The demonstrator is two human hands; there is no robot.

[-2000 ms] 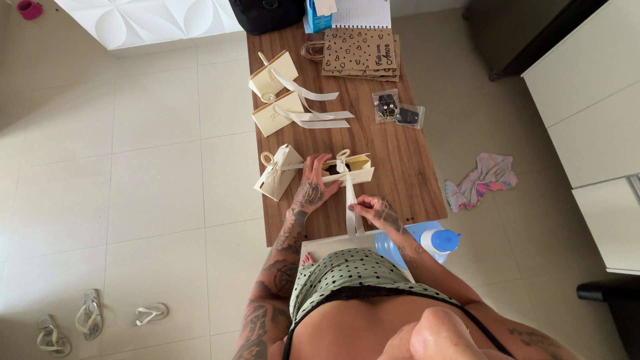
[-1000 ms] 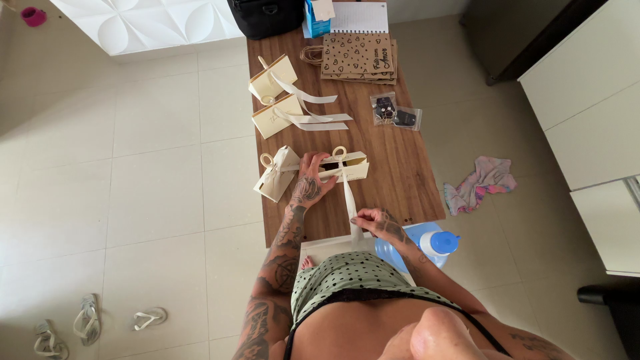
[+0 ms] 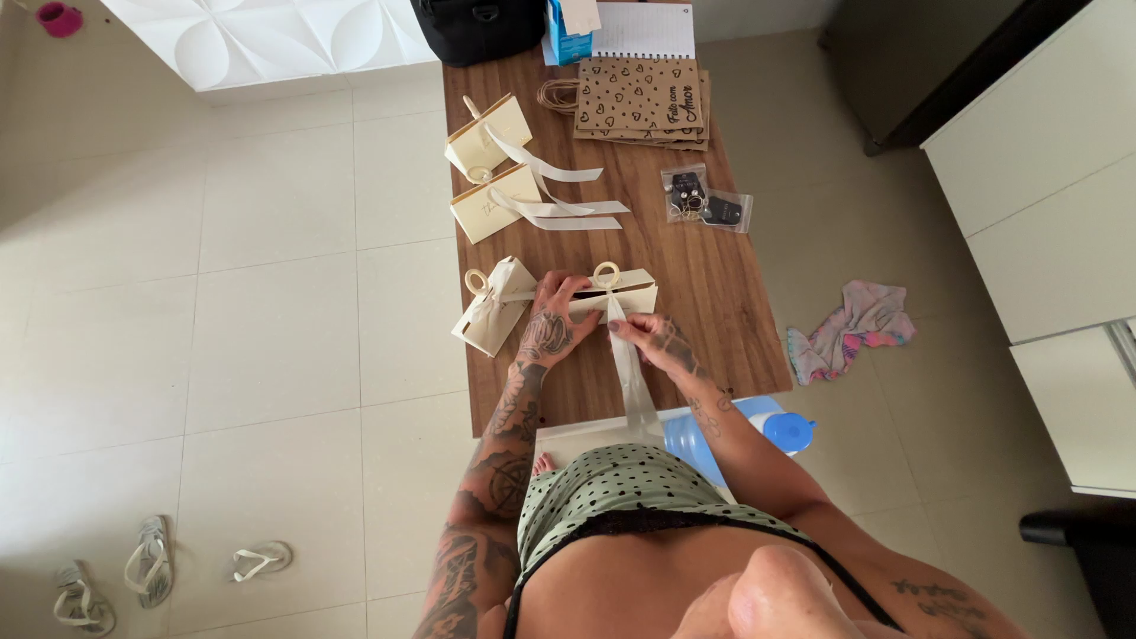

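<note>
A cream paper gift box (image 3: 637,300) with a ring on top lies near the table's front, its upper edges parted over a dark gap. My left hand (image 3: 557,318) grips the box's left end. Just below the ring, my right hand (image 3: 646,335) pinches a white ribbon (image 3: 628,377) that hangs past the table's front edge. Left of my left hand is another ribboned cream box (image 3: 497,311) with a ring. Two more cream boxes, one (image 3: 495,202) in front of the other (image 3: 488,138), stand farther back with their ribbons trailing right.
On the wooden table (image 3: 710,311) are small plastic packets of jewellery (image 3: 688,193), printed kraft paper bags (image 3: 639,102), a spiral notebook (image 3: 643,31) and a black bag (image 3: 479,31). A blue-capped bottle (image 3: 788,432) stands by the front edge. A cloth (image 3: 856,333) and flip-flops (image 3: 151,561) lie on the floor.
My right hand has moved up along the ribbon toward the ring. My left hand has stayed at the box's left end.
</note>
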